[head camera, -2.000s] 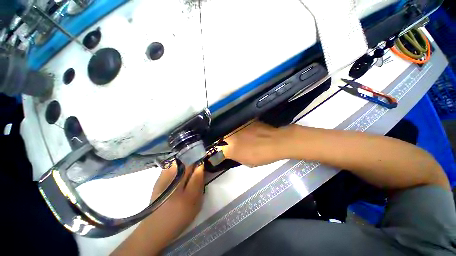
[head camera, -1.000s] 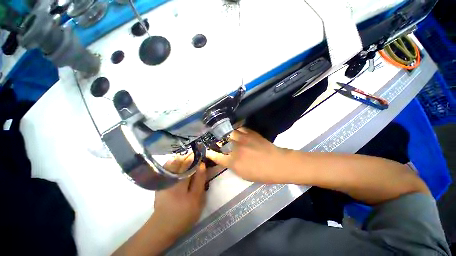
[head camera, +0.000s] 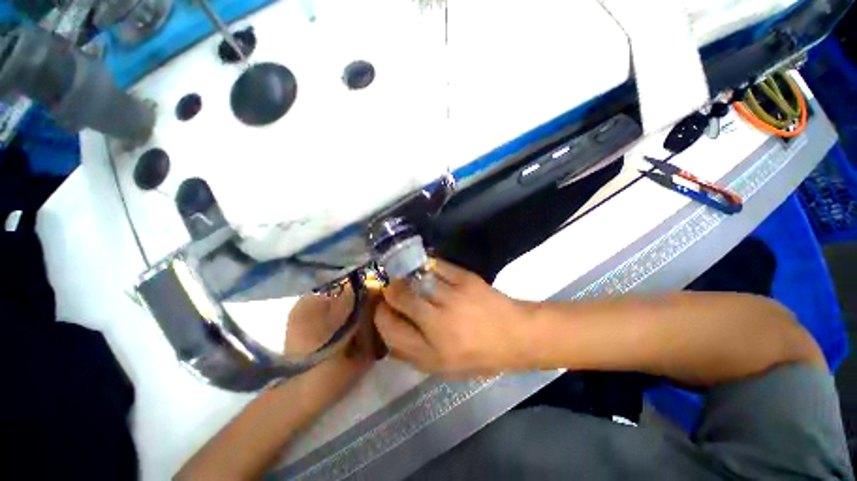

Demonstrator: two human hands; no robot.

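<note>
The white sewing machine head fills the upper middle. Black cloth lies under it, behind my right hand; a small dark bit shows between my hands. My right hand is curled just below the silver tension dial, its fingertips closed on the black cloth's edge. My left hand is beside it at the left, partly behind the shiny curved metal guard; its fingertips are hidden, so its grip cannot be told. The needle area is mostly hidden by the dial, guard and fingers.
Red and blue-black thread snips lie right of the needle area. Yellow-green and orange rings are at the table's right end. A ruler strip runs along the front edge. A blue crate stands at right; black cloth is at left.
My right hand has turned and curled in closer to my left hand, below the dial. My left hand is now more covered by the guard and right fingers. The camera view has shifted slightly.
</note>
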